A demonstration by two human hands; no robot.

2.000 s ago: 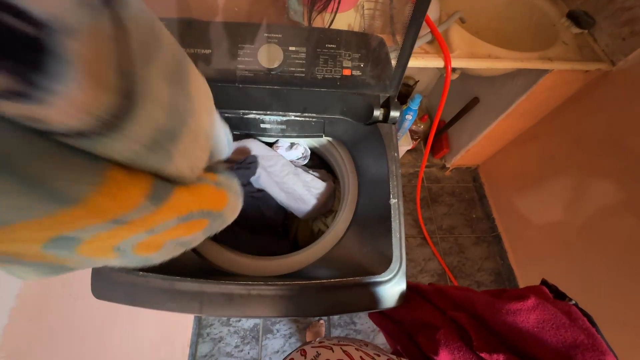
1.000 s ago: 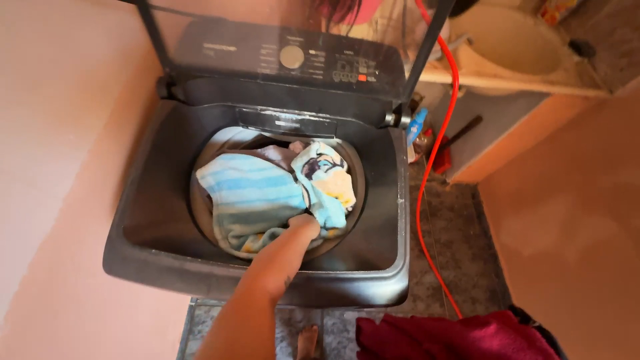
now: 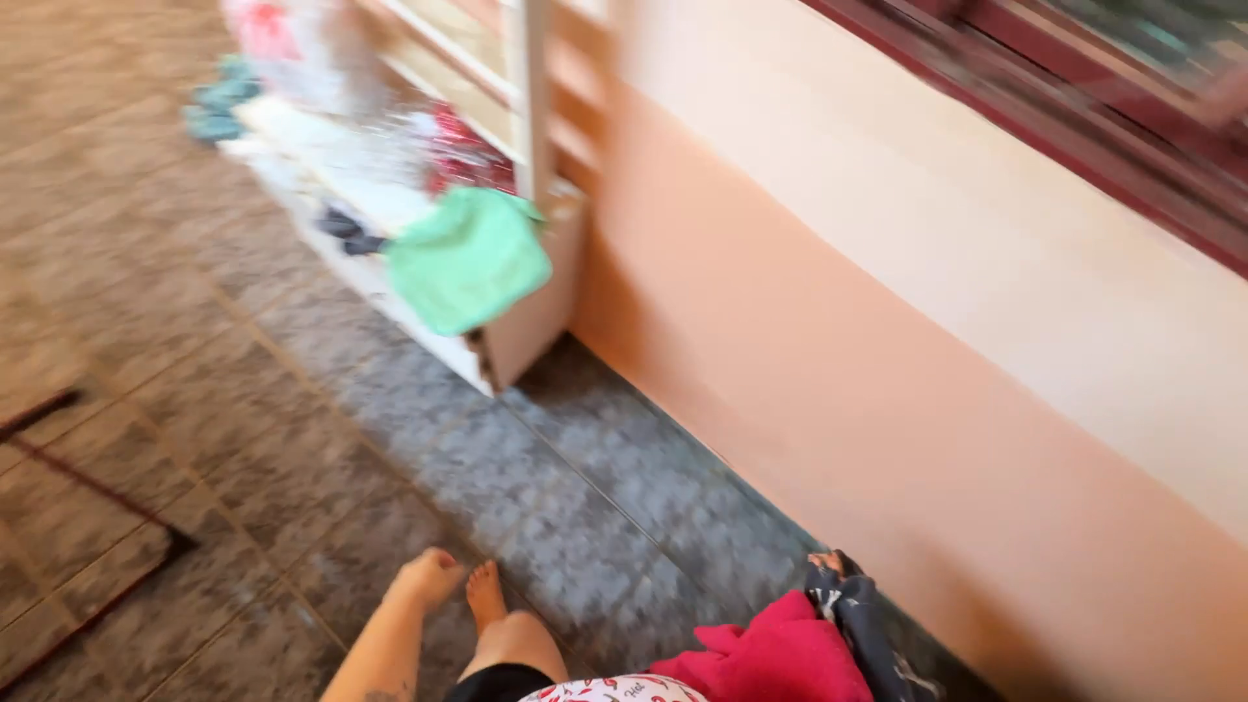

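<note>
My left hand (image 3: 429, 580) hangs low over the tiled floor, beside my bare left foot (image 3: 485, 593). Nothing shows in it, and its fingers look loosely curled, though blurred. At the lower right, close to my body, a bundled crimson cloth (image 3: 770, 653) lies against a dark patterned cloth (image 3: 863, 624). My right hand does not show; whether it is beneath these cloths cannot be seen. Further off, a mint green cloth (image 3: 470, 261) drapes over the near corner of a low white unit (image 3: 531, 341).
Clear plastic-wrapped items (image 3: 468, 151), a small dark cloth (image 3: 346, 232) and a teal cloth (image 3: 222, 99) are on or by the unit. A pink and white wall (image 3: 829, 322) runs along the right below a dark red window frame (image 3: 1033, 117). A dark metal frame (image 3: 97, 624) stands left.
The view has swung away from the washing machine. One second ago my left hand was on the striped towel in its drum; now it is away from it, low over the floor.
</note>
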